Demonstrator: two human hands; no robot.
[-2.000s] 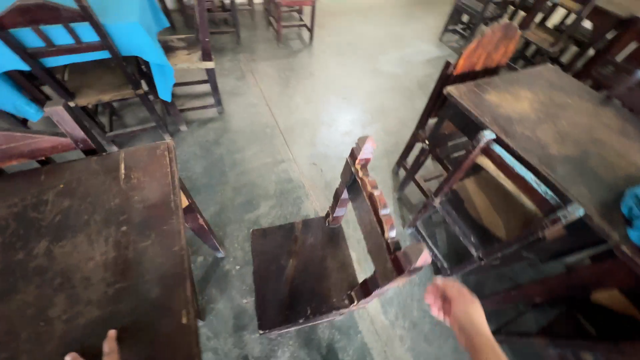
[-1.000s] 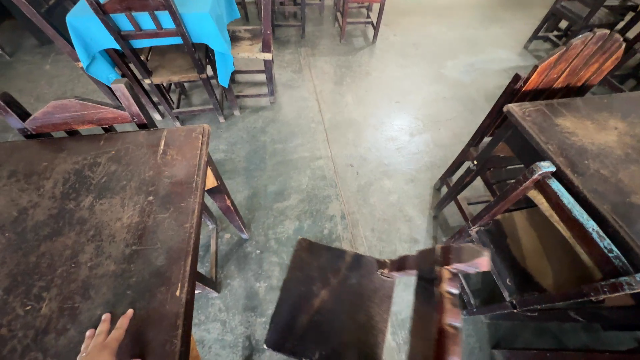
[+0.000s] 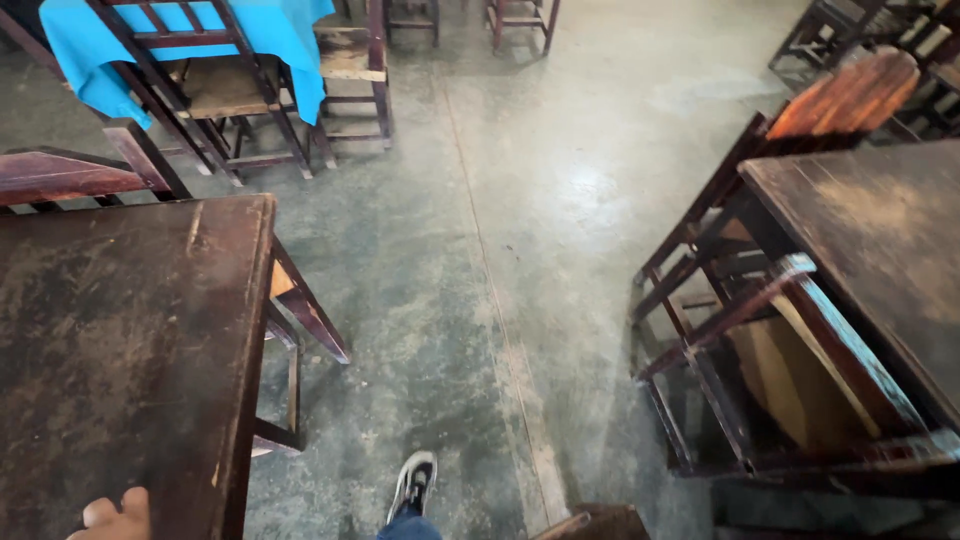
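My left hand [image 3: 116,516] rests at the near part of a worn dark wooden table [image 3: 135,337] on the left, cut off by the bottom edge of the view. Only its fingers show, and they look bent; whether they hold anything is hidden. My right hand is out of the view. At the bottom edge, right of the middle, a piece of a dark wooden chair [image 3: 600,523] shows; the rest of it is cut off. My shoe [image 3: 414,480] stands on the concrete floor between the table and that chair.
A second wooden table [image 3: 885,210] is on the right, with a blue-edged wooden chair [image 3: 847,352] and an orange-brown-backed chair [image 3: 847,97] against it. Behind the left table is a chair [image 3: 67,174]. Farther off, chairs [image 3: 225,86] surround a table with a blue cloth [image 3: 82,60].
The loose wooden chair, earlier in the lower middle, has slid down and mostly out of view. My right hand, seen beside its backrest two seconds ago, is gone from view. My shoe has come into view.
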